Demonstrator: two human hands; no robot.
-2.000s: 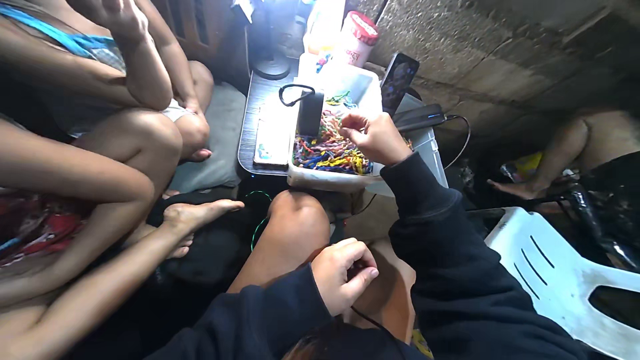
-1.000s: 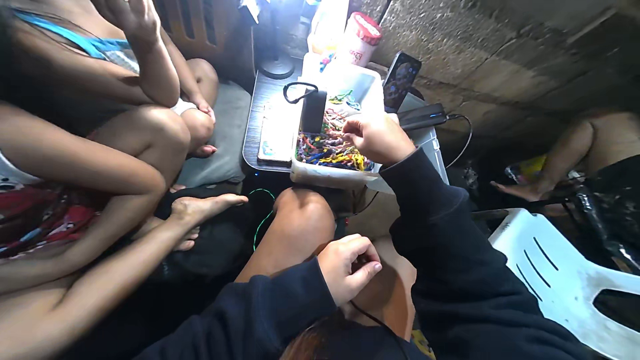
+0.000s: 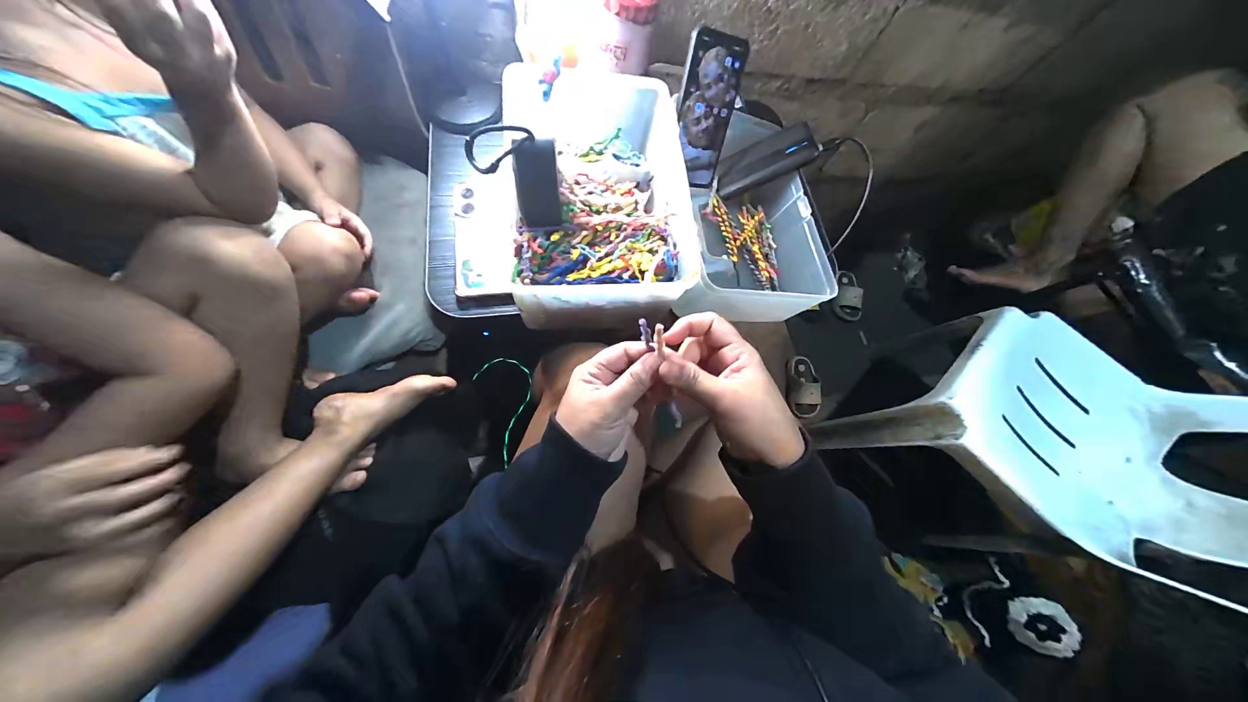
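Observation:
Close together above my lap, my left hand [image 3: 606,395] and my right hand [image 3: 733,385] pinch thin twisted strands between thumbs and fingers. A purple strand [image 3: 645,332] pokes up from my left fingertips, and a pinkish strand [image 3: 660,339] stands beside it at my right fingertips. Just beyond my hands, a white plastic tub [image 3: 604,292] holds a heap of colorful twisted strands [image 3: 595,249]. A second, translucent tub [image 3: 756,304] to its right contains several yellow, red and dark strands [image 3: 746,239].
A black device with a loop [image 3: 538,183] stands at the tub's left side. A smartphone [image 3: 712,107] and a black power bank [image 3: 770,161] rest by the right tub. Other people's legs [image 3: 195,292] are at left, a white plastic chair [image 3: 1063,419] at right. Sandals [image 3: 804,387] lie on the floor.
My right hand has come back from over the strands in the white tub to meet my left hand, which has risen from my lap. Strands now show between both hands' fingertips.

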